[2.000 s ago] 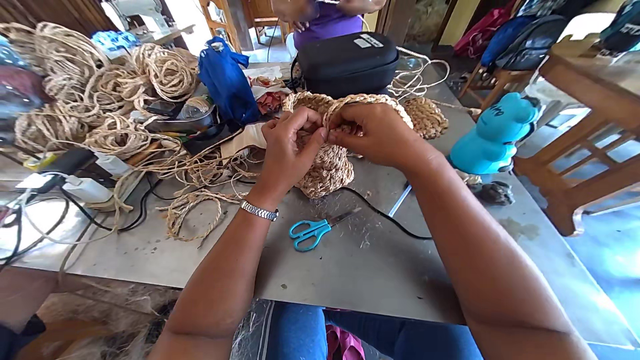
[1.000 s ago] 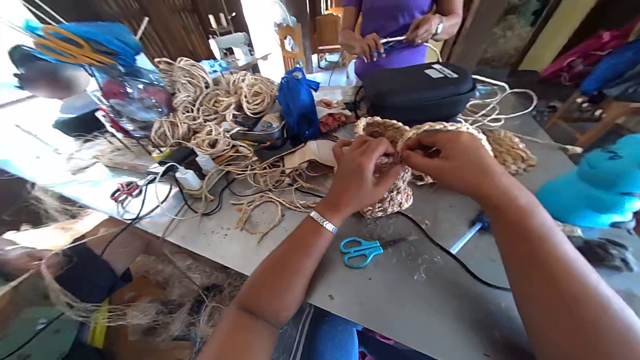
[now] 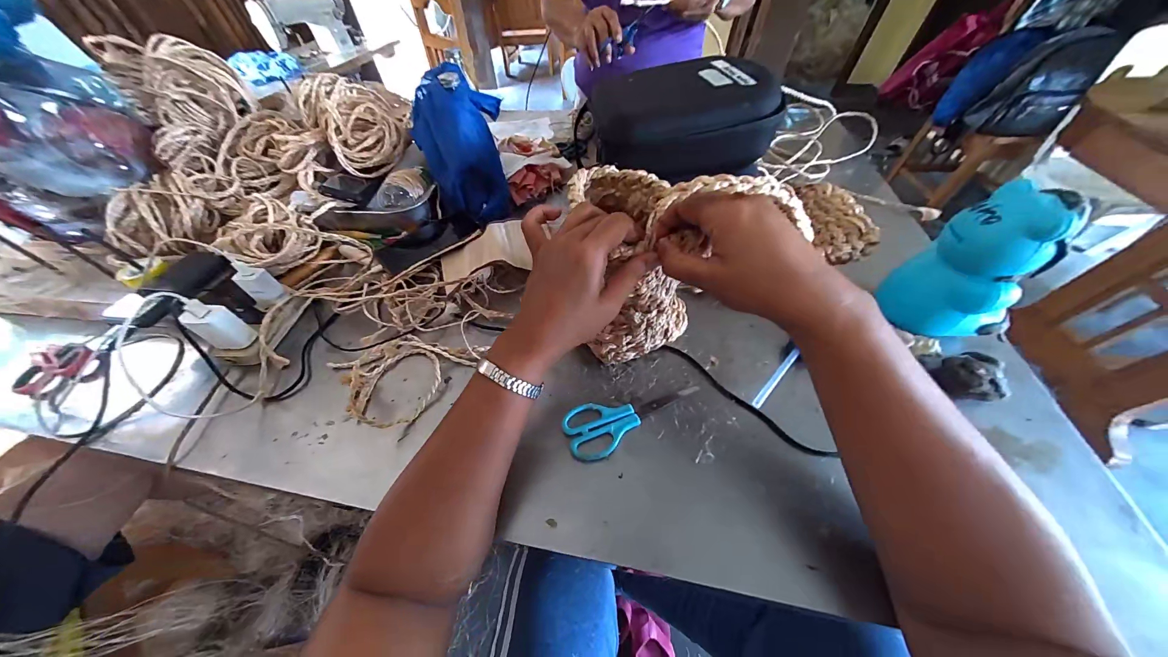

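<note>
A woven bag of braided natural fibre (image 3: 643,315) stands on the grey table (image 3: 693,511), a thick braided loop arching over its top. My left hand (image 3: 584,265) pinches the braid at its left side, with a watch-like metal band at the wrist. Fingertips of my right hand (image 3: 730,246) grip the same braid just beside, nearly touching the left ones. What lies between the fingertips is too small to tell. Scissors with blue handles (image 3: 602,431) lie below the bag, blades pointing right. A thin tool with a pale blue shaft (image 3: 776,376) lies partly behind my right forearm.
Coiled fibre ropes (image 3: 265,137) heap at the left, near chargers on a power strip (image 3: 219,324) and cables. A black case (image 3: 684,114) and a blue cloth bag (image 3: 461,137) stand behind. A blue bear-shaped figure (image 3: 976,255) stands right. Across the table is another person (image 3: 639,46).
Both hands stay at the braid, with only small finger shifts. The view swung left and then back right.
</note>
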